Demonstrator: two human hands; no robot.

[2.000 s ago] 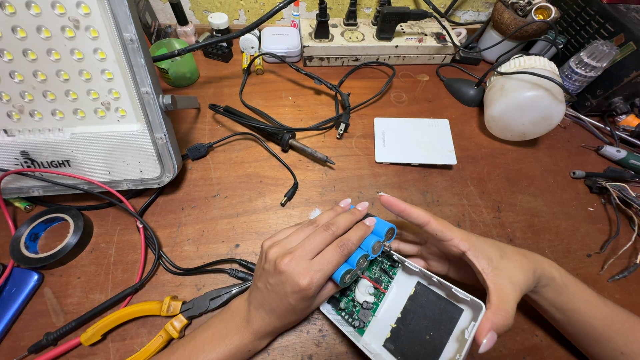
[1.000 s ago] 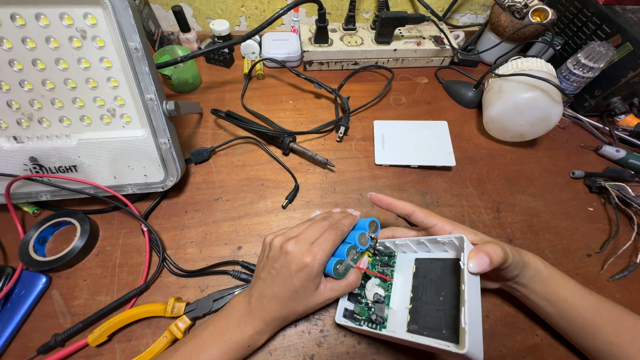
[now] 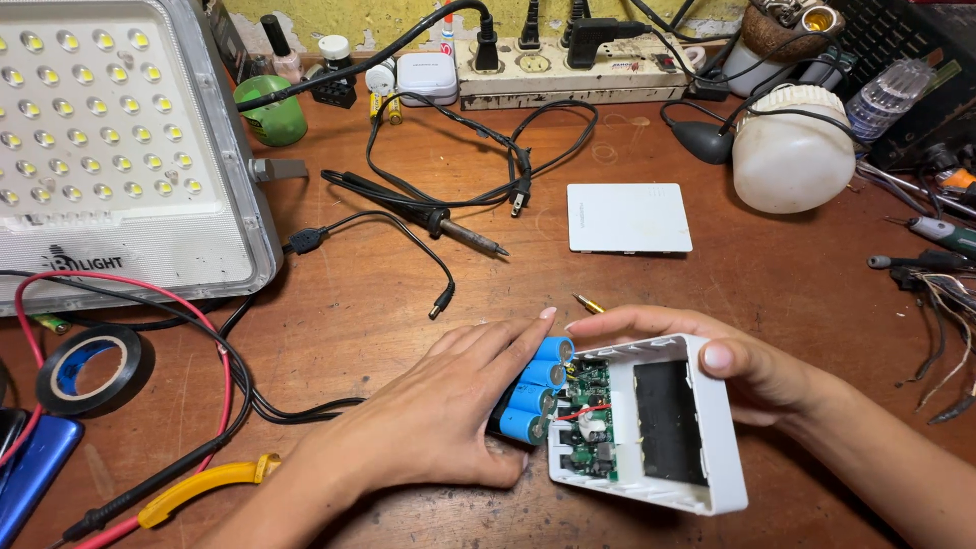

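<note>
My left hand [image 3: 465, 396] is closed around a pack of several blue cylindrical battery cells [image 3: 530, 393], whose metal ends face right. A white plastic case [image 3: 720, 427] is tilted in my right hand [image 3: 751, 366], with the thumb on its upper right corner and the index finger stretched along its far side. Inside the case lie a green circuit board [image 3: 591, 419] and a black rectangular pad [image 3: 671, 423]. A short red wire [image 3: 583, 412] runs over the board toward the cells. The tip of a brass-coloured pointed tool [image 3: 589, 304] shows just beyond my right fingers.
Beyond my hands lie a soldering iron [image 3: 469, 236], a DC plug cable [image 3: 438, 305] and a white cover plate [image 3: 629, 218]. At left are an LED floodlight [image 3: 137, 252], black tape [image 3: 91, 370], yellow-handled pliers [image 3: 202, 488] and test leads. A power strip [image 3: 526, 80] stands at the back.
The battery pack has moved off the board to the left side of the case, in my left hand. The case has been tipped up. The brass-coloured tool tip now shows beyond my right hand.
</note>
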